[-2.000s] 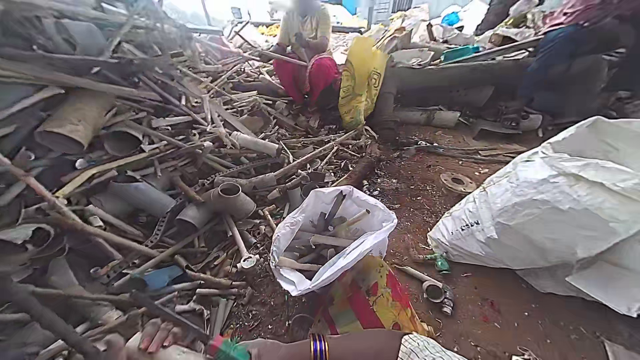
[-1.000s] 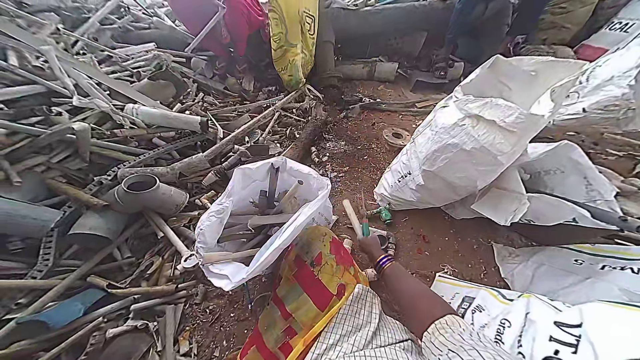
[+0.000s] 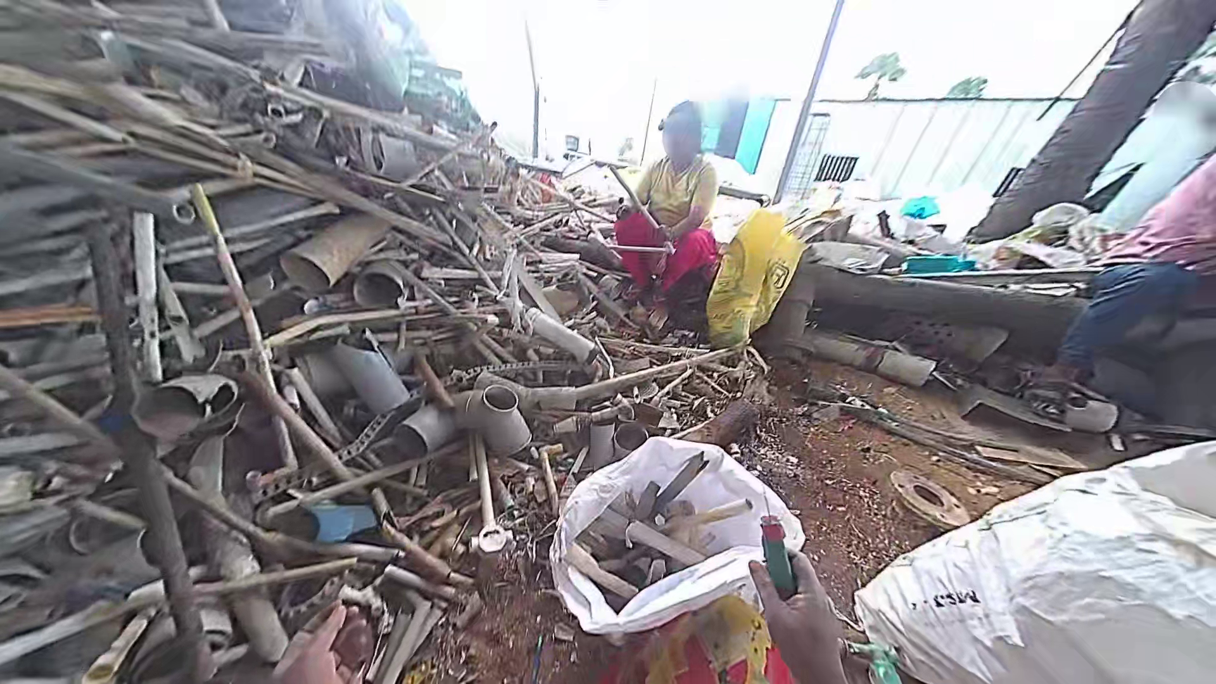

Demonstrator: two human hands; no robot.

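My right hand [image 3: 803, 617] grips a tool by its green and red handle [image 3: 777, 559]; the thin metal end points up, beside the right rim of an open white sack [image 3: 594, 617]. Short pieces of plastic pipe [image 3: 665, 543] lie in the sack. At the bottom left, my left hand [image 3: 318, 651] is partly in view at the edge of the scrap pipe pile [image 3: 370, 380]. Its fingers are blurred, and whether they touch a piece is unclear. A red and yellow printed cloth or bag [image 3: 708, 651] lies just below the white sack.
Beyond the pile sits a person [image 3: 670, 209] holding a stick or pipe, beside a yellow sack [image 3: 755, 275]. Another person's leg [image 3: 1121, 309] shows at the right. A large white sack [image 3: 1045, 570] and a flat round ring [image 3: 929, 499] lie on the ground to the right.
The view has tilted up and left. My right hand, low beside a pale pipe piece a second ago, is now raised by the sack with the tool. My left hand has come back into view.
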